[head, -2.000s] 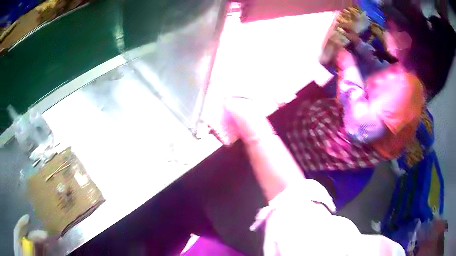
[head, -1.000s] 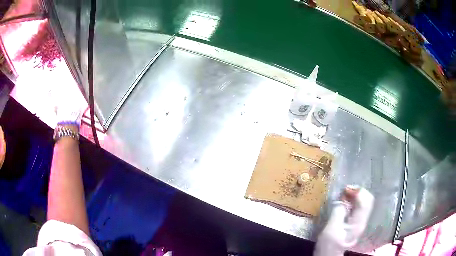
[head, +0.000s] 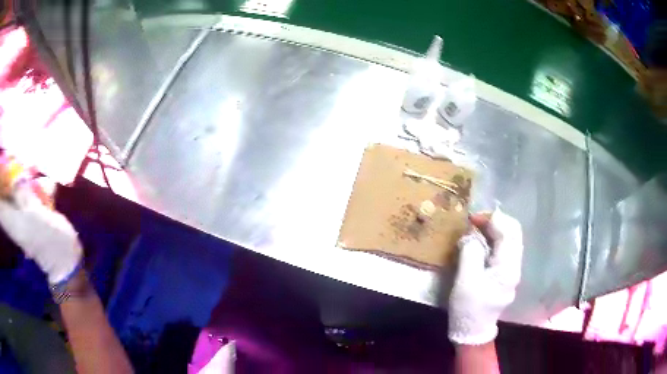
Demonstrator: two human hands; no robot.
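Observation:
A brown cardboard pad (head: 377, 197) lies on the metal bench, with dark specks, pale thin sticks (head: 431, 180) and a small round pale cap (head: 427, 207) on it. My right hand (head: 488, 274), in a white knitted glove, is at the pad's right edge with fingers curled and reddish fingertips close together; whether they pinch anything small cannot be told. My left hand (head: 42, 237), also white-gloved, is at the far left, its fingers cut off by the picture edge. A blurred orange-yellow patch shows at its fingers; I cannot tell whether it is a finger wrap or a piece.
Two translucent bottles (head: 455, 102) and a crumpled white wipe (head: 433, 137) stand and lie behind the pad. The green conveyor belt (head: 497, 73) runs beyond the bench (head: 292, 124). Tan pieces (head: 585, 22) lie on the far ledge. Dark and blue areas show below the bench edge.
The view has swung from the neighbouring worker back to my bench. My right hand has come to the pad. My left hand has come off the bright surface at left and lower.

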